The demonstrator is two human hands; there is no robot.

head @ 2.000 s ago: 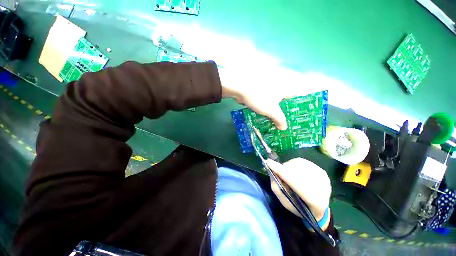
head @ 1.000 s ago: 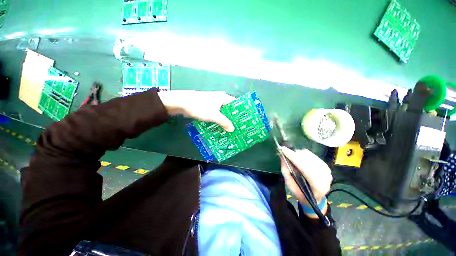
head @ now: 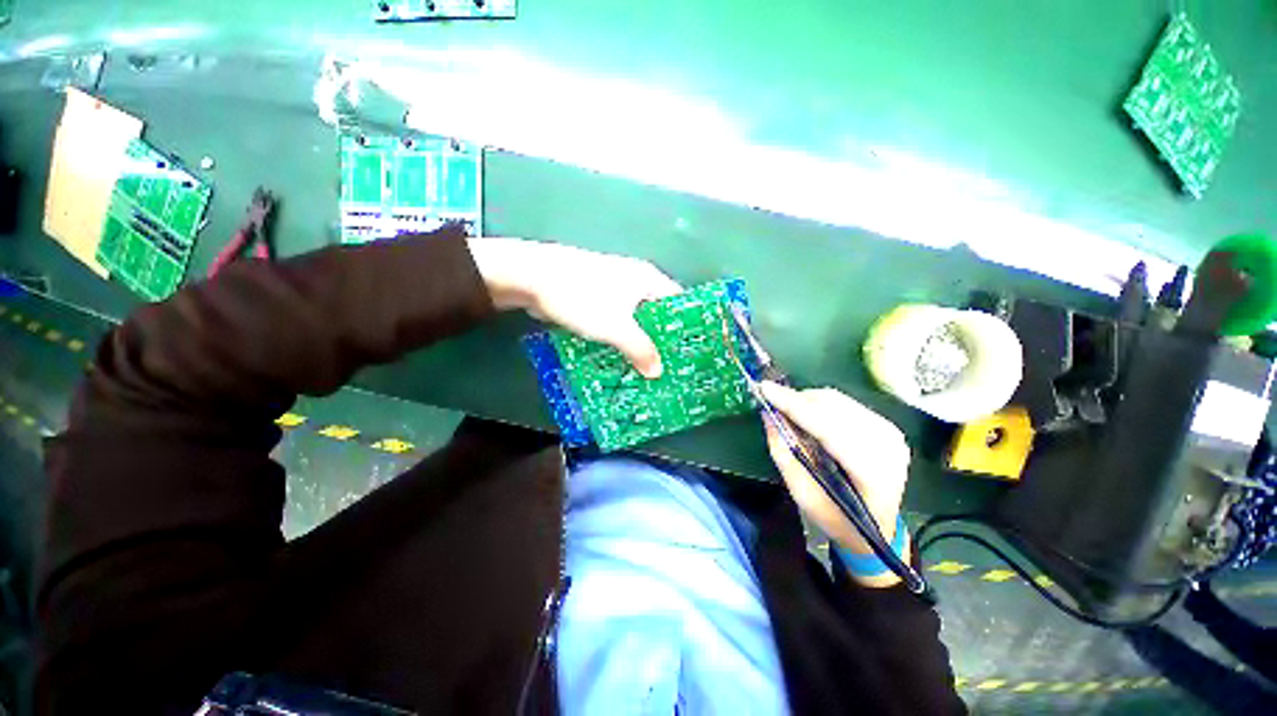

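My left hand (head: 605, 297) holds a green circuit board panel (head: 675, 367) together with a blue board (head: 556, 388) under it, thumb on the green face, fingers hidden behind. Blue edges show at the left and right of the panel. My right hand (head: 840, 455) holds a soldering iron (head: 836, 485) like a pen. Its metal tip is at the panel's upper right edge; whether it touches is too small to tell. The cream tip-cleaning tub (head: 945, 364) with silvery contents stands right of my right hand.
A yellow block (head: 990, 444), black iron stand (head: 1057, 357), grey box (head: 1155, 462) and green reel (head: 1239, 284) are at the right. At the left lie red-handled cutters (head: 249, 235), cardboard (head: 87, 175) with a green board (head: 151, 224), and another panel (head: 409, 182). One panel (head: 1183, 102) lies far right.
The iron first moved off the panel, then came back to its upper right edge. My left hand moved the panel leftward in view, then turned it slightly. The view also shifted.
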